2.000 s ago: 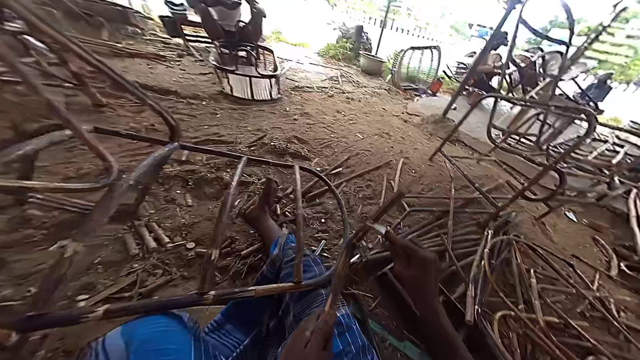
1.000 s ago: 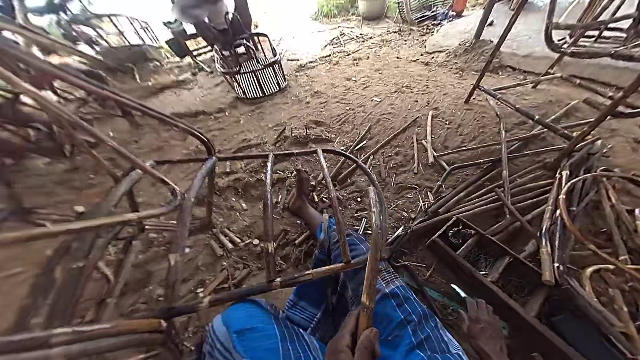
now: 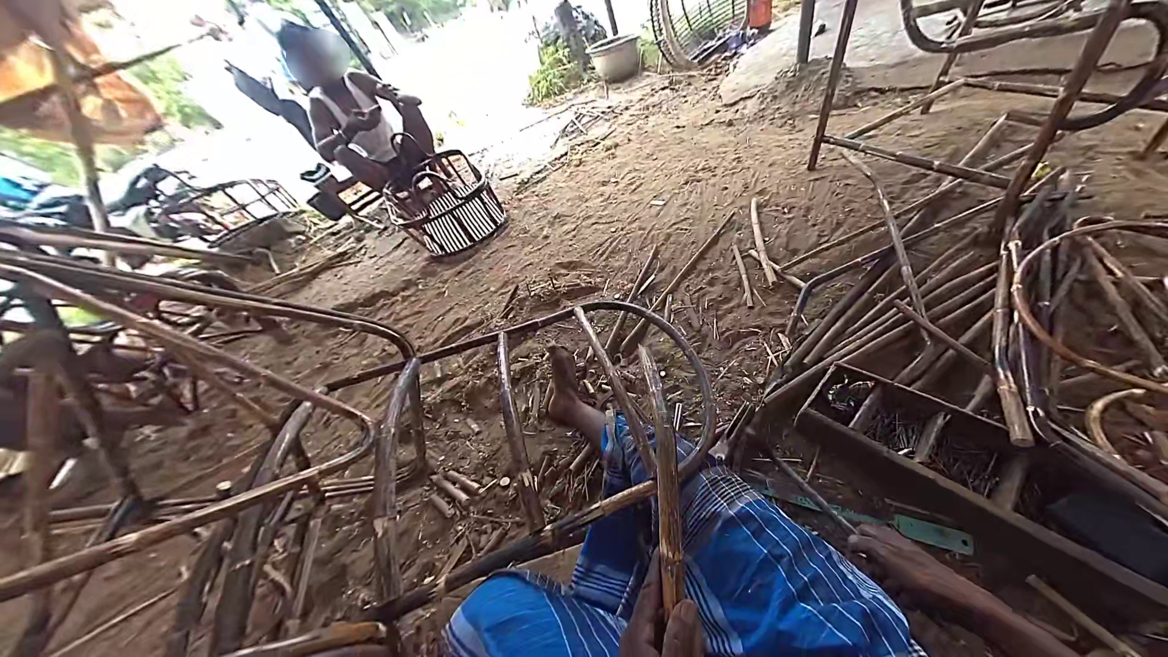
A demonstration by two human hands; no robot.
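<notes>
My left hand [image 3: 662, 611] grips the lower end of a brown cane pole [image 3: 668, 474] that stands upright in front of me, crossing a curved cane frame [image 3: 511, 420]. The frame, with several crosspieces, lies over my legs, which are covered by blue striped cloth [image 3: 776, 547]. To the right, my right hand [image 3: 890, 552] is low over the ground, its fingers closed at the near end of a thin rod [image 3: 812, 488]; the rod's far end is unclear. A green flat strip [image 3: 935, 534] with a hole lies just beyond that hand.
A wooden compartment box [image 3: 912, 474] holding small thin pieces is at right, beside piled cane poles [image 3: 912, 310]. Cane frames stand at left [image 3: 210, 319] and upper right [image 3: 958, 164]. A person [image 3: 360, 128] sits behind a round cane basket [image 3: 452, 214]. Offcuts litter the soil.
The right hand has moved from the frame's curved end, where it was two seconds ago, down to the ground by the box. The left hand still holds the pole. The view has shifted.
</notes>
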